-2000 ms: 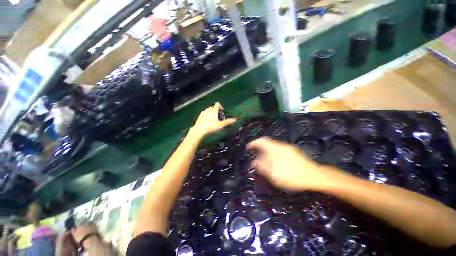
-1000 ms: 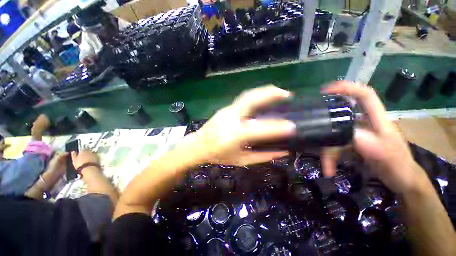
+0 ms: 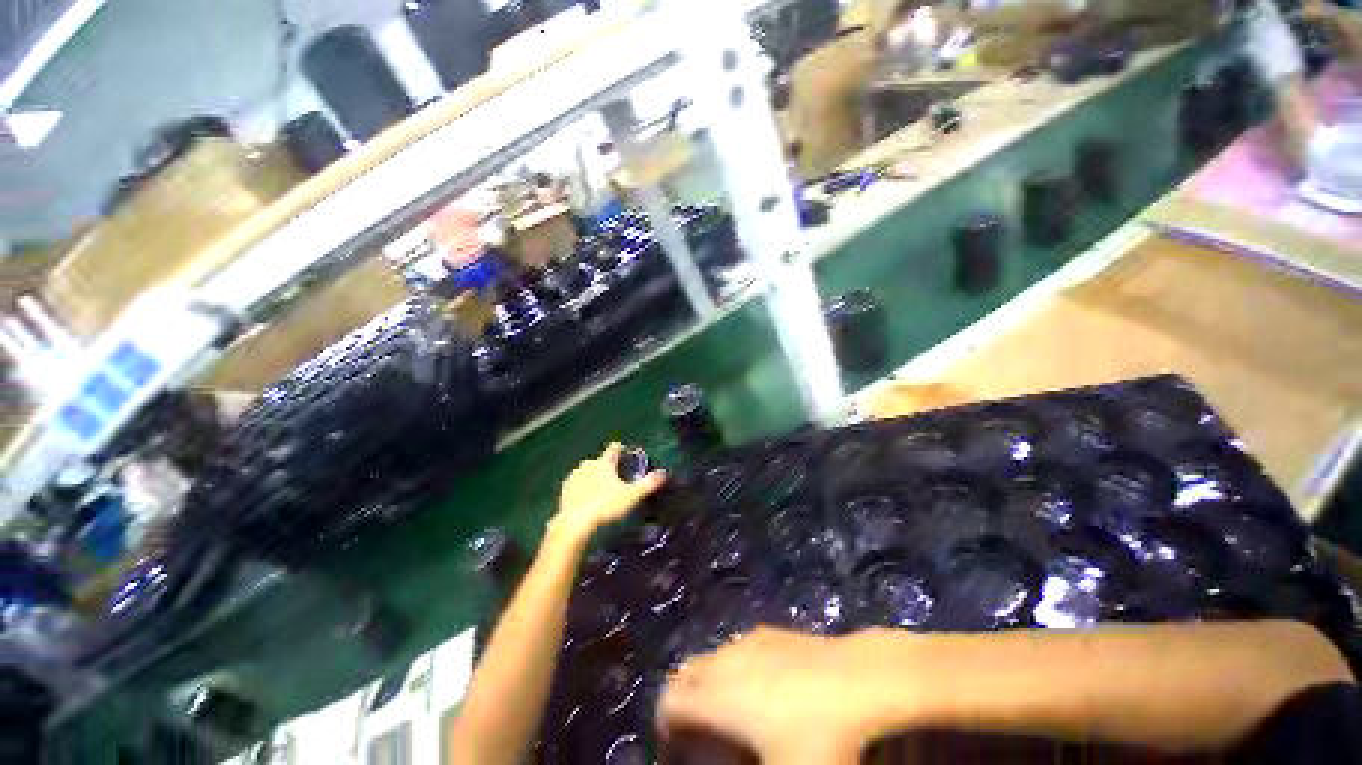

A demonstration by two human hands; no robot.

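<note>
My left hand [image 3: 601, 490] reaches past the tray's far edge to the green conveyor belt. Its thumb and fingers are around a black cylindrical unit [image 3: 633, 465], of which mainly the round end shows. My right hand [image 3: 765, 691] is low over the near part of the glossy black blister tray [image 3: 956, 516]. Its fingers point down and are largely hidden, so what it holds cannot be told. The tray has rows of round pockets with strong glare. Another black unit [image 3: 686, 419] stands on the belt just right of my left hand.
The green conveyor belt [image 3: 919, 307] runs behind the tray, with several black units along it. A white upright [image 3: 777, 224] stands beside it. Black stacked trays [image 3: 351, 426] lie beyond. Cardboard [image 3: 1210, 321] covers the right bench; printed paper [image 3: 426, 700] lies at lower left. A person's arm shows at upper right.
Both hands were around a black unit above the tray; now they are apart. My left hand is at a unit by the belt, my right hand low over the tray. The view has tilted.
</note>
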